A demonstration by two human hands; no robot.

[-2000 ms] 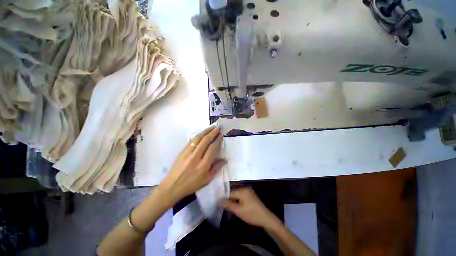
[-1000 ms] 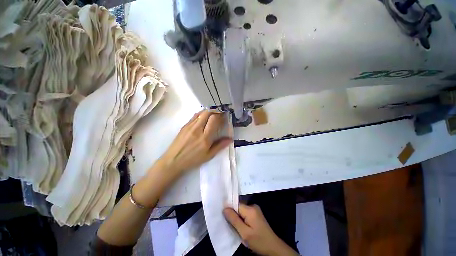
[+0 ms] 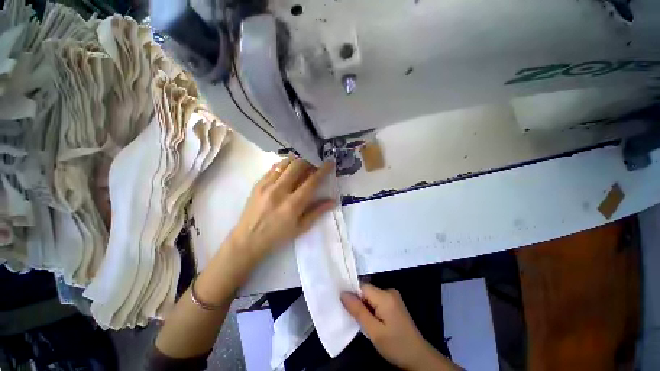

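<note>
A white curved collar piece (image 3: 324, 279) runs from the presser foot (image 3: 329, 153) down over the table's front edge. My left hand (image 3: 286, 199) lies flat on its upper part, fingertips close to the foot, fingers slightly spread. My right hand (image 3: 376, 311) pinches the piece's right edge near its lower end, below the table edge. The needle is hidden behind the machine's parts and my fingers. Another white strip (image 3: 291, 333) hangs low by the lap, behind the held piece.
A thick bundle of cream cut pieces (image 3: 137, 210) fills the left. The sewing machine head (image 3: 449, 51) spans the top. A tan patch (image 3: 373, 156) lies beside the foot, another (image 3: 611, 201) at the right. Pale sheets (image 3: 469, 322) show below the table edge.
The view has moved closer to the machine. Over two seconds, my left hand has come up to the foot and the piece has been straightened out. My right hand now holds its edge lower down.
</note>
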